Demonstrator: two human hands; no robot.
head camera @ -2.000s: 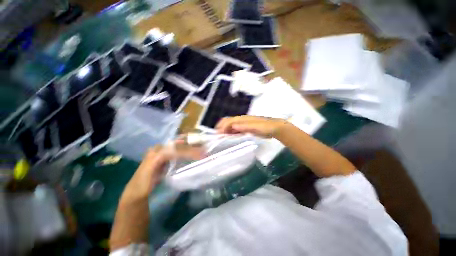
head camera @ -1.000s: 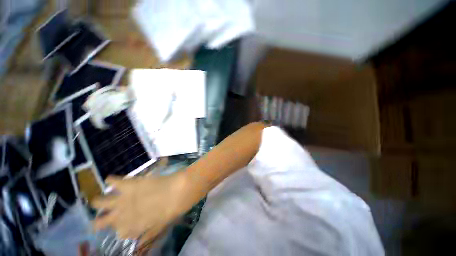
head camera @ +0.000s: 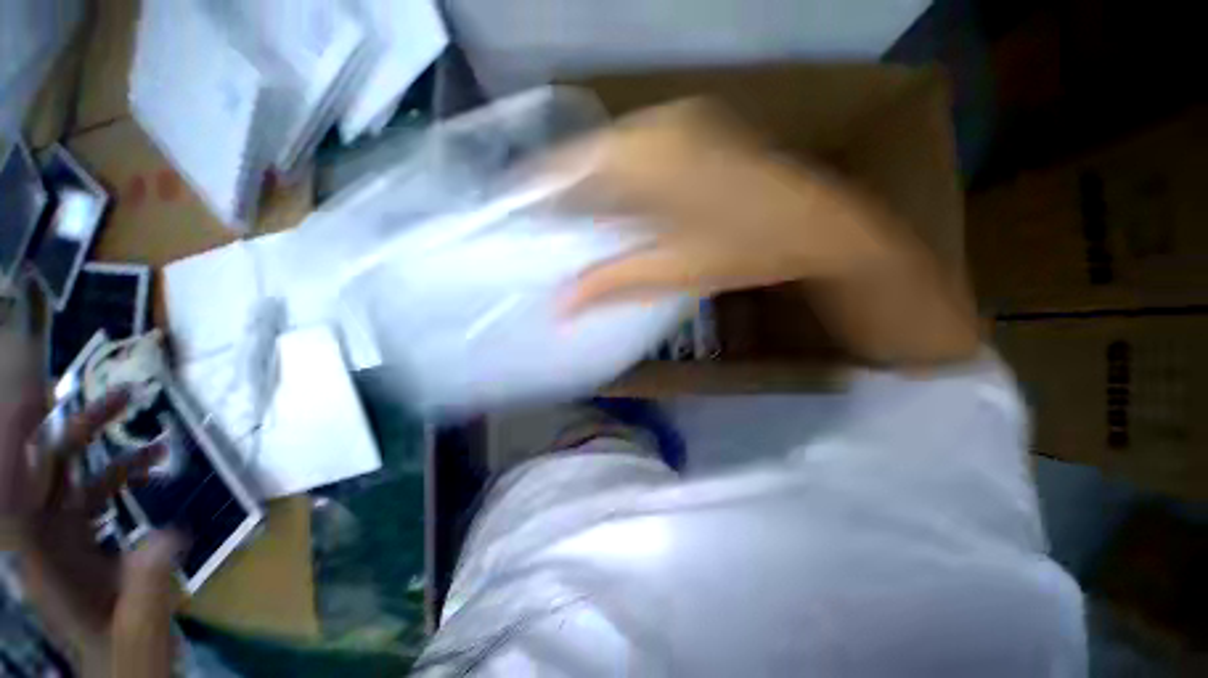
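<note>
My right hand (head camera: 662,199), motion-blurred, holds a white flat pack in clear plastic (head camera: 510,298) by its right side. The pack is over the bench edge and the near-left part of the open brown carton (head camera: 907,172). My left hand (head camera: 66,503) is at the left edge, partly cut off, with fingers spread and nothing in it, over dark framed solar panels (head camera: 199,497). Several packs (head camera: 689,331) stand on edge inside the carton, partly hidden by the held pack and my arm.
White sheets (head camera: 318,424) lie on the bench beside the panels. A crumpled off-white lump (head camera: 126,371) rests on the panels. A stack of white panels or sheets (head camera: 199,99) is at the upper left. Closed brown cartons (head camera: 1060,384) stand at the right.
The view has turned right, bringing the carton nearer the centre. My right hand, open over the bench one second ago, has moved right and now holds the pack. My left hand is apart from it.
</note>
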